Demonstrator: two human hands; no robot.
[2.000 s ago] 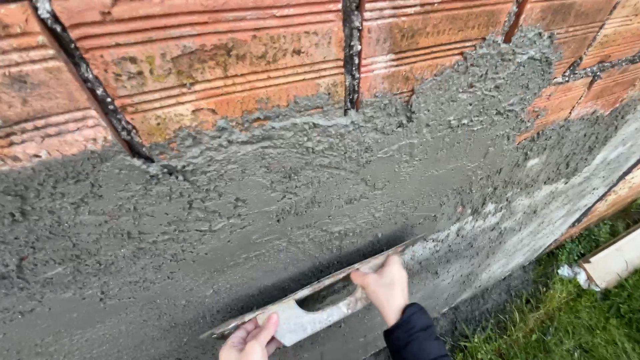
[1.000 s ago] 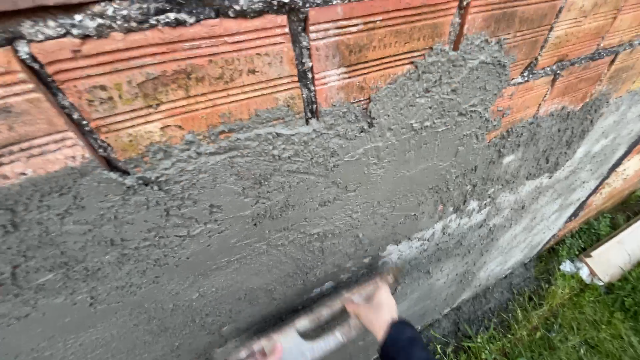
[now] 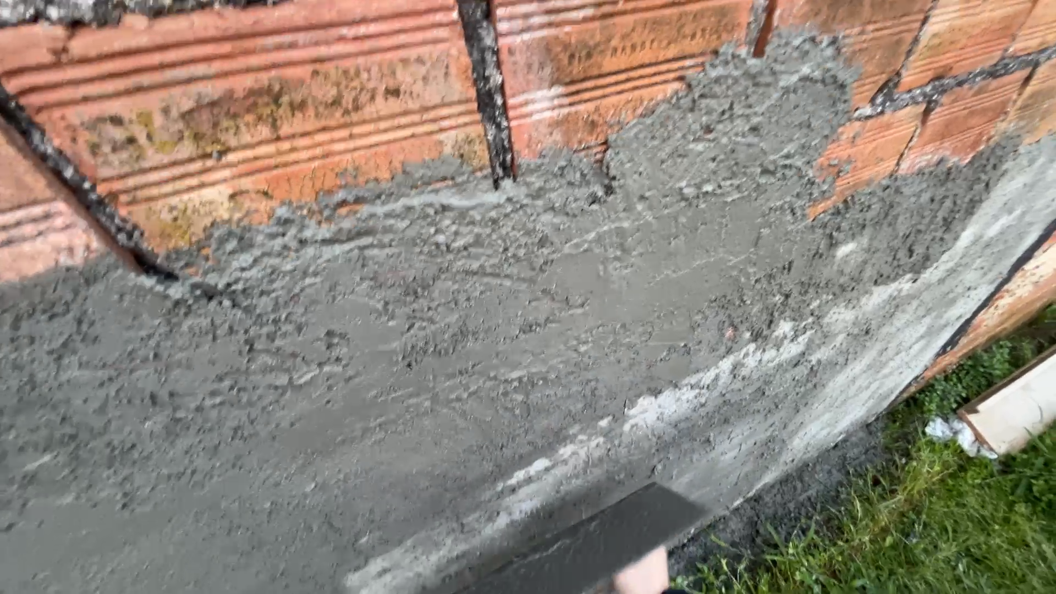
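Note:
A plastering float [image 3: 598,540] lies at the bottom of the view, tilted, its flat dark face carrying wet grey mortar. Part of my right hand [image 3: 645,573] shows at the float's lower edge, cut off by the frame; its fingers and the handle are hidden. My left hand is out of view. Wet grey mortar [image 3: 495,313] covers the middle of the wall, rough along its ragged upper edge and smoother lower down. Above it, ridged red clay blocks [image 3: 297,107] are bare. A paler, whitish strip [image 3: 676,404] runs diagonally just above the float.
Grass [image 3: 924,520] grows along the wall's foot at the lower right. A pale board [image 3: 1019,404] lies there beside crumpled whitish material [image 3: 961,436]. Dark mortar [image 3: 800,487] lies on the ground against the wall.
The float has moved down the wall and tipped, so its mortar-covered face now shows instead of its handle side. My left hand has left the view; less of my right hand shows.

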